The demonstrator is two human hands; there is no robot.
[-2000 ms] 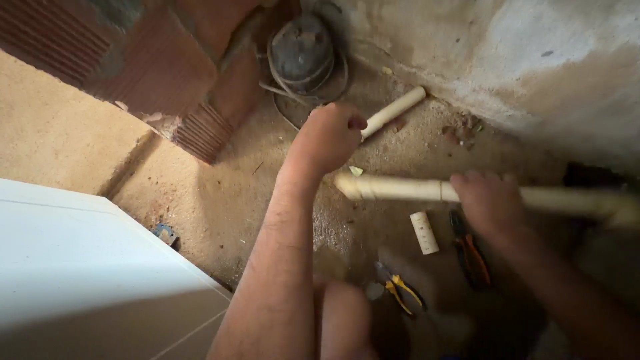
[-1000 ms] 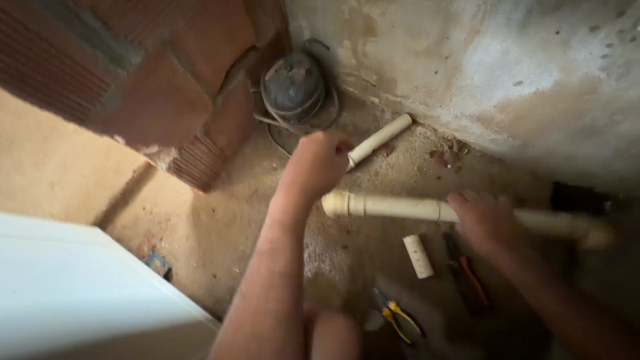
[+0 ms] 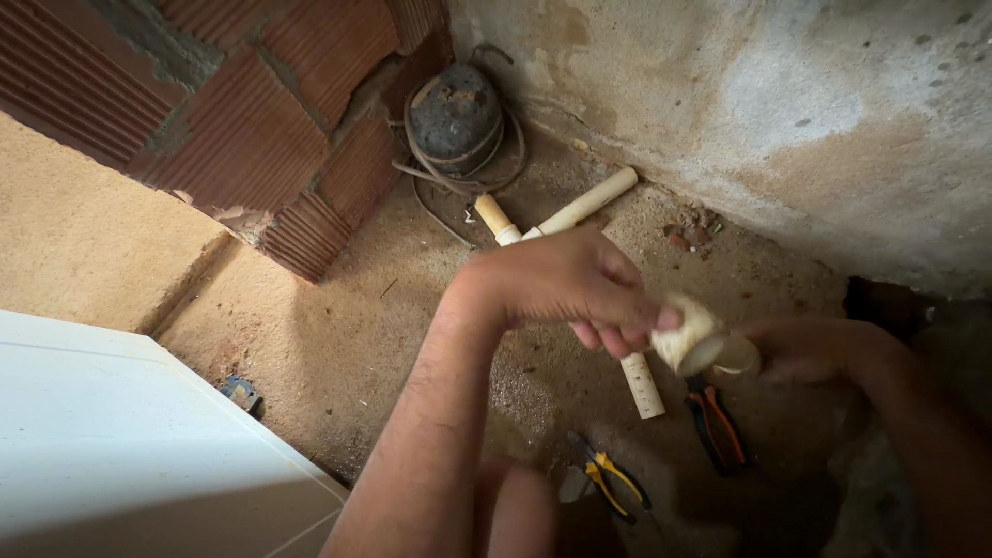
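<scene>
My left hand [image 3: 573, 291] reaches over the floor, its fingers on a cream plastic pipe fitting [image 3: 686, 337] with an open round mouth; motion blurs the fitting. My right hand [image 3: 806, 353], in shadow, is at a second round pipe end [image 3: 736, 355] right beside it. Below the fitting lies a short cream pipe piece [image 3: 643, 387]. Orange-and-black handled pliers [image 3: 717, 434] and yellow-and-black handled pliers [image 3: 608, 473] rest on the floor nearer to me. Beyond my left hand, a straight cream pipe [image 3: 589, 201] meets a branch fitting [image 3: 496, 221], partly hidden by the hand.
A dark rounded metal tank or motor housing [image 3: 457, 120] with a cable coiled around it stands in the corner. Red hollow-brick masonry [image 3: 232, 132] rises at left, a stained plaster wall [image 3: 736, 116] at right. A white panel [image 3: 124, 434] edges the lower left; rubble [image 3: 694, 232] lies by the wall.
The long pipe that my right hand held across the floor is no longer seen lengthwise. My left hand has moved right, from near the far pipe to the fitting close to my right hand.
</scene>
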